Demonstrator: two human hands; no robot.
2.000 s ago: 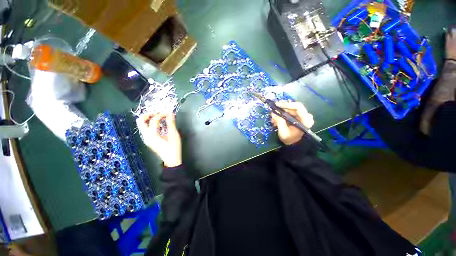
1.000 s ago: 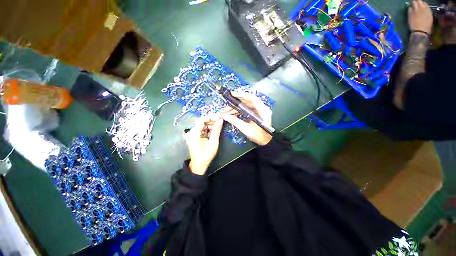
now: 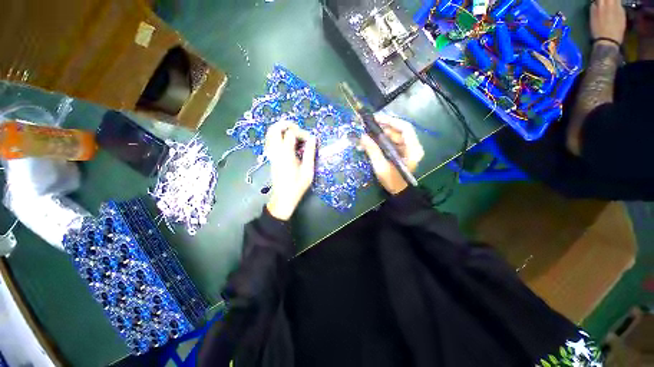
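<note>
A blue PCB panel (image 3: 337, 183) lies on the green bench in front of me, with white leads trailing off its left edge. My left hand (image 3: 290, 161) is over the panel's left part with fingers bent together; whether a lead is between the fingertips cannot be told. My right hand (image 3: 394, 150) holds a black soldering iron (image 3: 384, 140) like a pen, its tip end pointing up and left above the panel's right side. A pile of loose white leads (image 3: 186, 185) lies left of the panel.
Stacked PCB panels (image 3: 125, 276) lie at left. A phone (image 3: 133, 142), orange bottle (image 3: 50, 141) and open cardboard box (image 3: 93, 57) are upper left. The soldering station (image 3: 373, 43) and blue parts tray (image 3: 527, 125) are upper right. Another person's forearm (image 3: 595, 82) is at far right.
My left hand has moved from the white pile across to the panel. My right hand still holds the iron, and its tip has lifted from the panel. The camera view has shifted right.
</note>
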